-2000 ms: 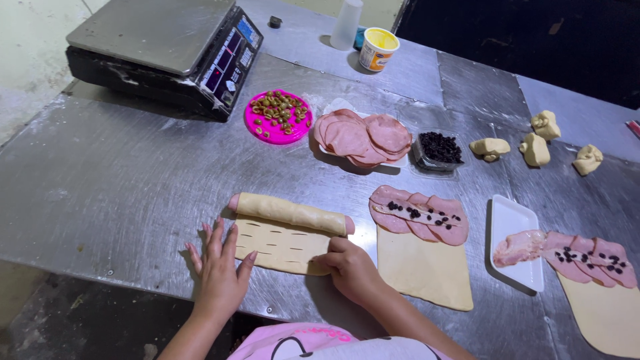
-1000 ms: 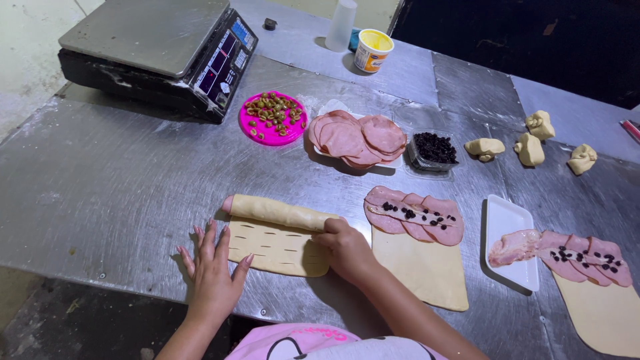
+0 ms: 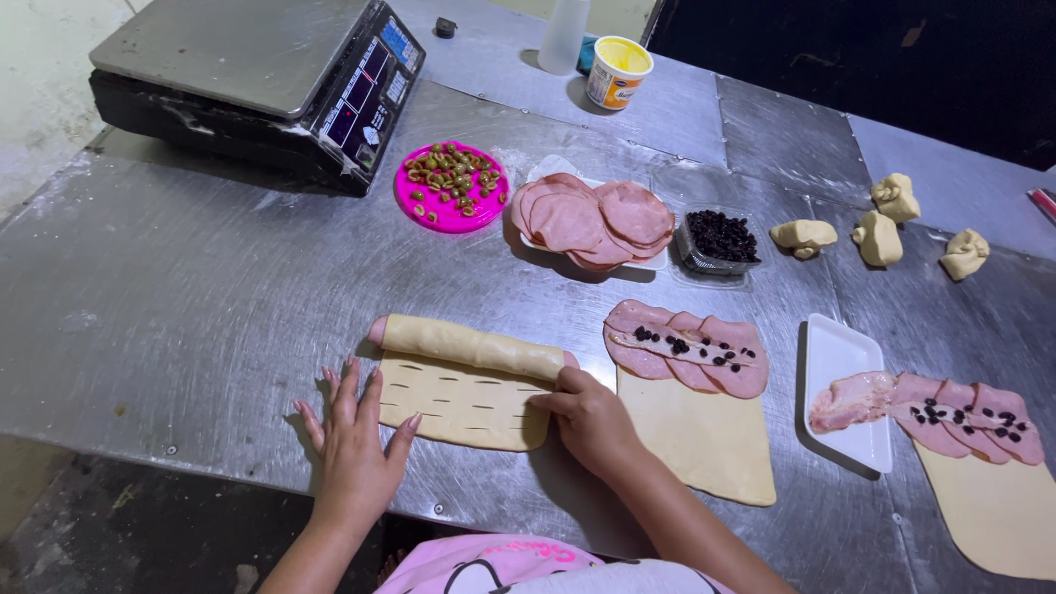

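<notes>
A partly rolled dough sheet (image 3: 470, 404) lies on the steel table, its rolled end (image 3: 474, 345) at the far side with ham showing at both ends. Rows of short slits mark the flat part. My left hand (image 3: 359, 441) rests with fingers spread at the sheet's left edge, holding nothing. Curled at the right edge, my right hand (image 3: 590, 417) has its fingertips on the dough near the slits; whether it grips anything is hard to see. To the right is a flat dough sheet (image 3: 701, 437) topped with overlapping ham slices (image 3: 639, 361) and raisins.
A digital scale (image 3: 223, 74) stands back left. Beyond the dough are a pink plate of sliced olives (image 3: 450, 219), ham slices (image 3: 569, 219), a tub of raisins (image 3: 719, 239), dough pieces (image 3: 879, 239) and a margarine tub (image 3: 615, 82). A white foam tray (image 3: 841, 346) and another dough sheet (image 3: 998, 503) lie right.
My right hand has moved slightly along the right edge of the dough. My left hand stays by the left edge, and the roll looks much the same.
</notes>
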